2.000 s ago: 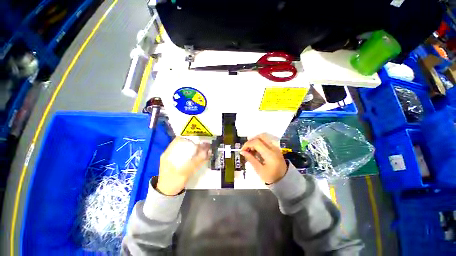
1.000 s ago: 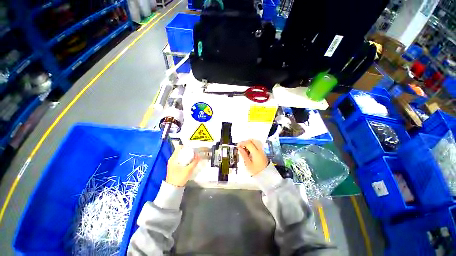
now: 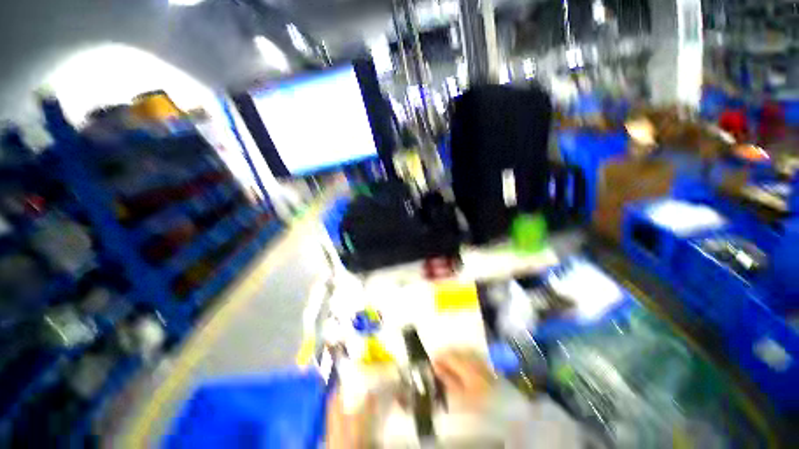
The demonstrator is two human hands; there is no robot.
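The frame is strongly blurred. My right hand (image 3: pixel 466 379) is a blurred shape just right of the dark applicator head (image 3: pixel 422 386) on the white machine body (image 3: pixel 396 302). My left hand (image 3: pixel 349 419) is a blurred shape at the bottom, left of the head, partly cut off by the edge. I cannot tell what either hand holds. The rim of the blue plastic bin (image 3: pixel 254 386) shows at the bottom left; its contents are out of view.
A lit monitor (image 3: pixel 321 121) stands above at the back left. Behind the machine are a black unit (image 3: pixel 399 230) and a tall black cover (image 3: pixel 499 162). A green roll (image 3: pixel 529 232) and red scissors handles (image 3: pixel 440 267) lie in front. Blue bins (image 3: pixel 692 263) stand right, blue shelving (image 3: pixel 166 202) left.
The view has tilted up and blurred. The monitor has come into view, and the machine, hands and left bin have shifted down toward the bottom edge.
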